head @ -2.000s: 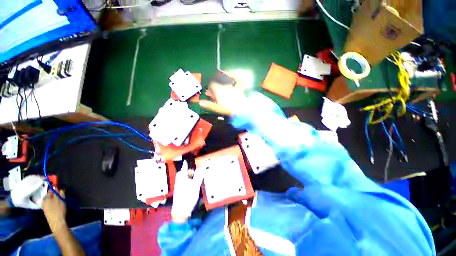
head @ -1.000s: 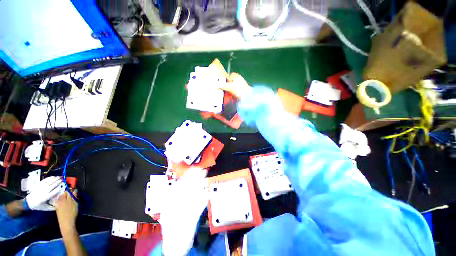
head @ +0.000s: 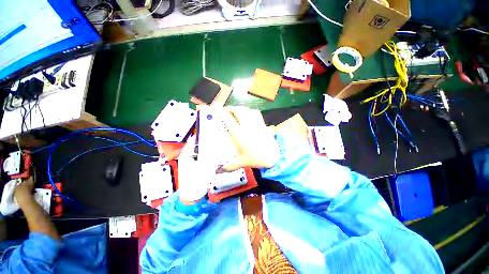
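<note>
A white square unit [head: 212, 131] with dark corner dots is held up in front of my chest, tilted. My left hand [head: 192, 174], in a white glove, grips its left side. My right hand [head: 249, 139] grips its right side; glare washes out part of it. Below them another white unit [head: 228, 181] lies on an orange-red pad, partly covered by my hands. White units on orange-red pads lie to the left, one at the upper left [head: 174, 122] and one at the lower left [head: 156, 183]. Another white unit [head: 328, 142] lies to the right.
A dark square [head: 206, 91] on an orange pad, an orange pad [head: 265, 84] and a white unit [head: 297, 69] lie on the green surface. A mouse [head: 113, 171] and blue cables are left. Crumpled white paper [head: 336, 109], a tape roll [head: 347, 60] and yellow cables are right. Another person's hands work far left.
My right hand has come back from the green surface toward my chest, and both hands now hold a white unit. The dark square on the orange pad there is now uncovered.
</note>
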